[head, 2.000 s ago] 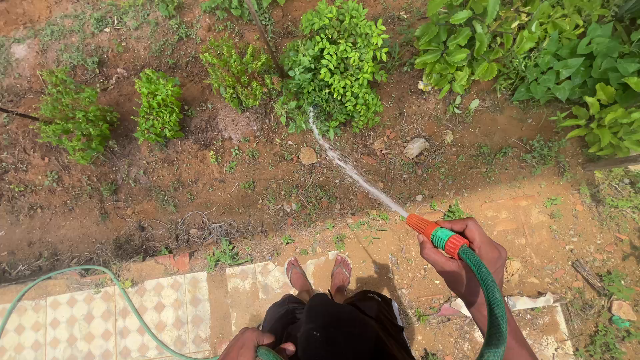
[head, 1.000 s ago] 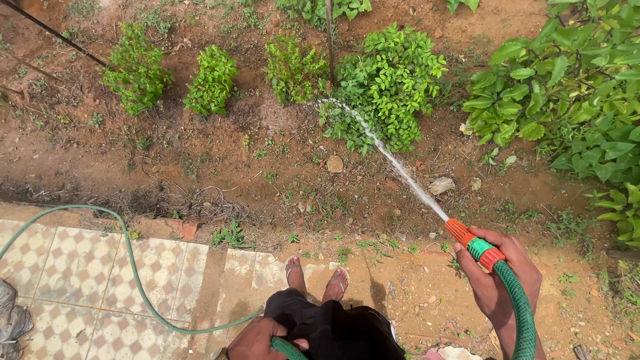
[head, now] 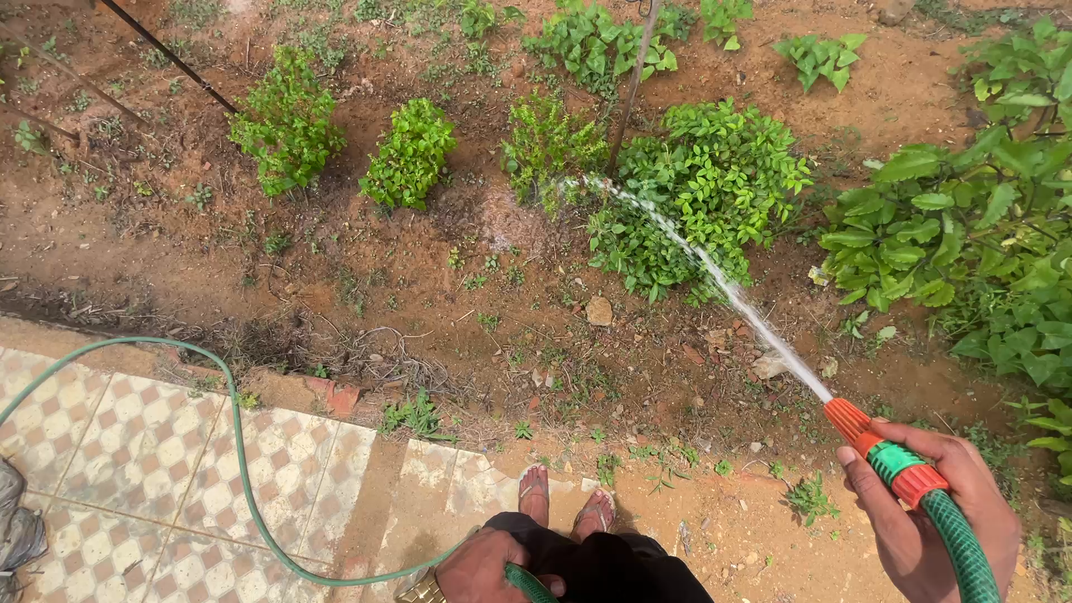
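My right hand (head: 938,494) grips an orange and green hose nozzle (head: 892,456) at the lower right, its tip pointing up and left. A white stream of water (head: 737,297) leaves it, arcs across the large leafy bush (head: 712,193) and comes down by the smaller bush (head: 548,146) beside it. At the bottom centre my left hand (head: 484,569) is closed around the green garden hose (head: 529,584), near my dark clothing. A metal watch (head: 423,589) is on that wrist. From there the hose loops left over the tiles.
Patterned tiles (head: 126,469) lie at the lower left, with a grey crumpled item (head: 17,523) at the edge. My feet in sandals (head: 534,494) stand at the tiles' broken end. Small bushes (head: 410,155), a thin upright stick (head: 634,84), stones (head: 599,311) and broad-leaved plants (head: 930,218) occupy the soil.
The water's far end has moved left from the large bush to the smaller bush beside it. The view has shifted left. Both hands keep their hold.
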